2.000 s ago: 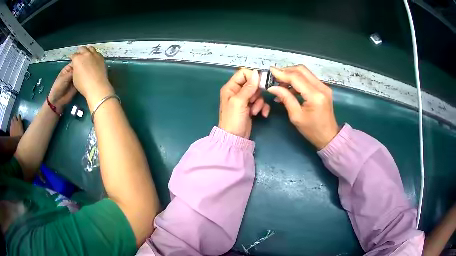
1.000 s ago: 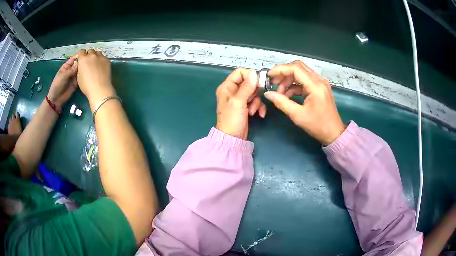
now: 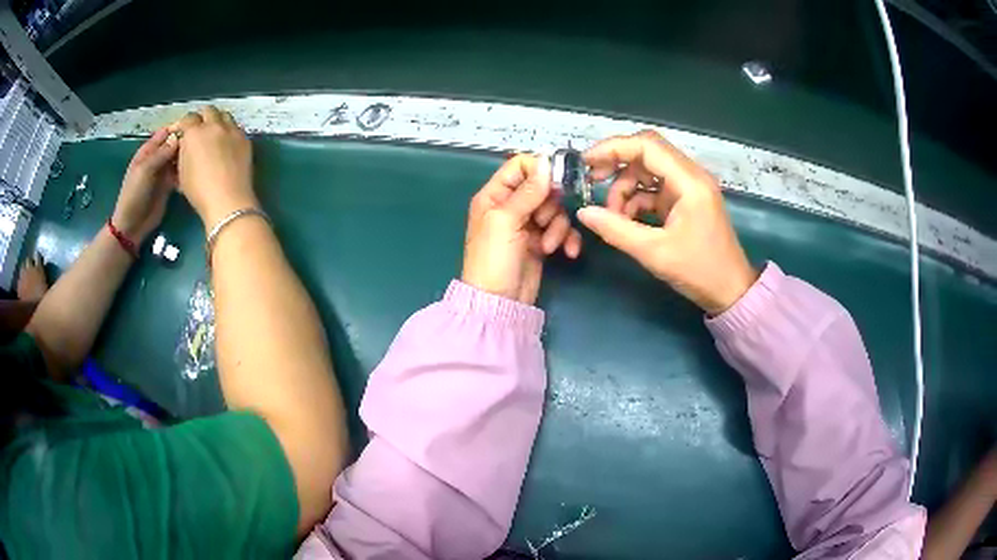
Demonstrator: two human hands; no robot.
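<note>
A small housing (image 3: 565, 171), pale at its left side and dark at its right, is held upright at my fingertips above the bench near the rail. My left hand (image 3: 512, 224) grips its pale side between thumb and fingers. My right hand (image 3: 672, 219) is at its dark side, with the thumb at the lower edge and the index finger at the upper part. A thin, partly see-through edge shows between the housing and my right fingers. Its details are too small to tell.
A worn whitish rail (image 3: 470, 123) runs behind my hands. A pale square part (image 3: 755, 72) lies on the dark green belt. A white cable (image 3: 910, 241) hangs at right. Thin pale strands (image 3: 562, 529) lie on the near bench. A neighbour's arms (image 3: 262, 317) and small white parts (image 3: 165, 248) are at left.
The housing has turned slightly and shows more of its dark side. My left hand has shifted a little left. The square part on the belt has moved left.
</note>
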